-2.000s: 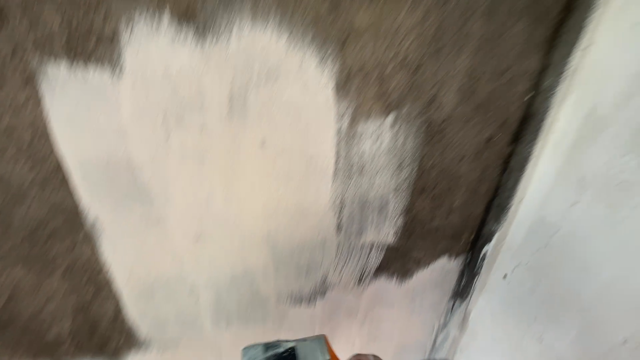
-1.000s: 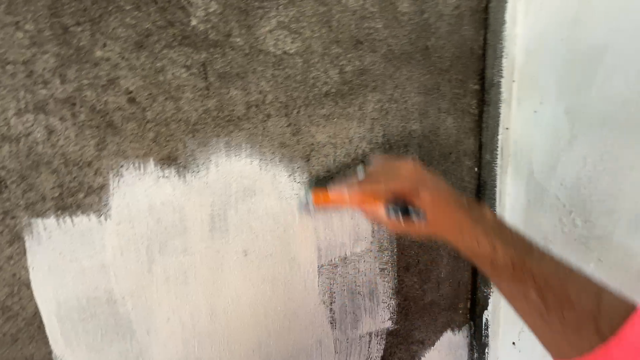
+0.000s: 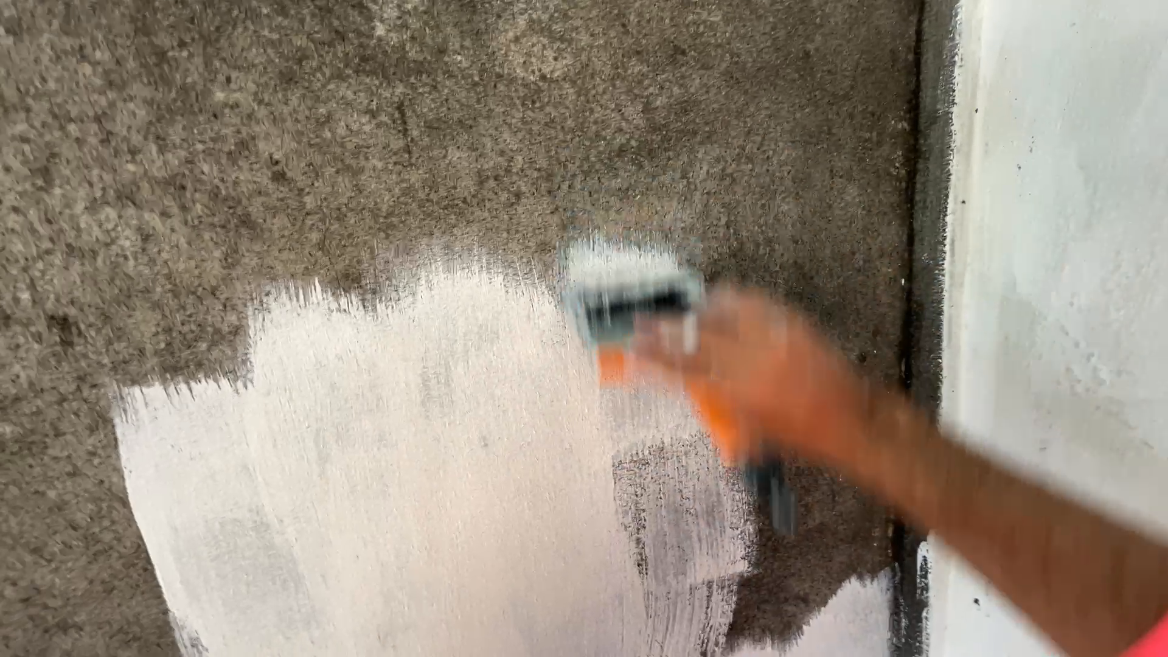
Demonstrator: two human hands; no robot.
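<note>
My right hand (image 3: 762, 365), blurred by motion, grips a wide flat paintbrush (image 3: 634, 306) with an orange and black handle. The brush's bristle end points up and lies against the brown mottled wall (image 3: 456, 119), at the upper right edge of a white painted patch (image 3: 438, 474). White paint shows around the bristles. The patch has ragged upper edges, and its right part is thin and streaky, with brown showing through. My left hand is not in the picture.
A dark vertical strip (image 3: 926, 219) borders the brown surface on the right. Beyond it stands a whitish panel or wall (image 3: 1077, 228) with small dark specks. Another white painted area (image 3: 853, 620) shows at the bottom right, beside the strip.
The brush was only partly visible at the bottom edge at first, then sideways in my right hand at the patch's upper right. Now its bristles point up, with fresh white paint there.
</note>
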